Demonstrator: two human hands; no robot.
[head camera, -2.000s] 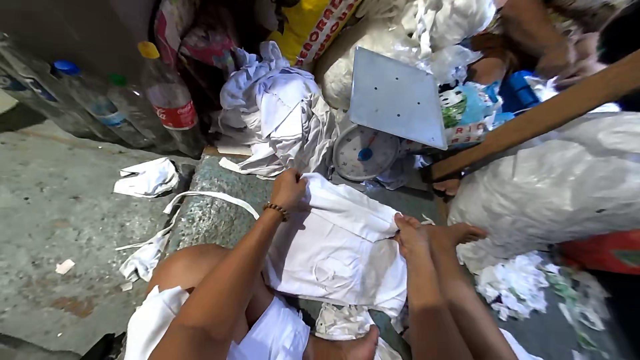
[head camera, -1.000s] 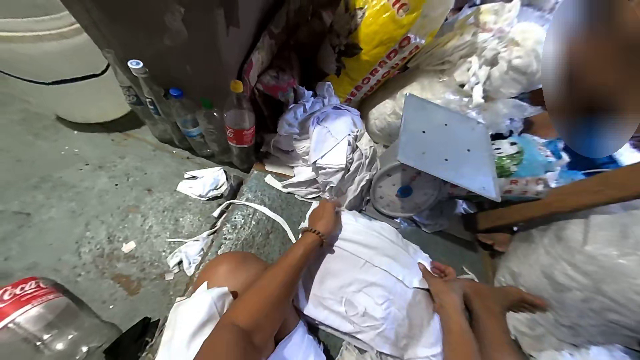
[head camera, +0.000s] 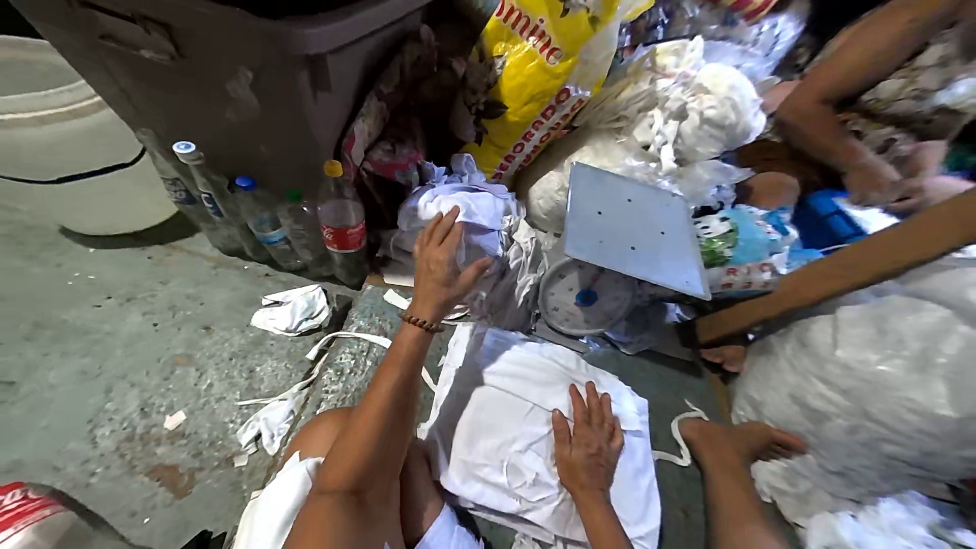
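My left hand (head camera: 442, 267), with a beaded bracelet at its wrist, is over the near side of a pile of crumpled white cloth (head camera: 469, 202). Its fingers are spread and partly cover the pile; whether they touch it is unclear. My right hand (head camera: 589, 444) rests palm down, fingers apart, on a flat stack of white cloth (head camera: 499, 427) between my legs. Just beyond that stack stands a dial scale (head camera: 587, 297) with a square metal platform (head camera: 637, 229), tilted in view.
Plastic bottles (head camera: 343, 221) stand against a dark bin (head camera: 252, 99) at the left, near a whitish tub (head camera: 76, 160). A wooden bar (head camera: 846, 267) and a stuffed translucent sack (head camera: 862, 381) lie right. Another person's hands (head camera: 884, 179) are at upper right. Cloth scraps (head camera: 291, 310) lie on the floor.
My left hand has let go of the flat cloth's far left corner and moved up to the crumpled pile. My right hand has moved from the cloth's right edge onto its top.
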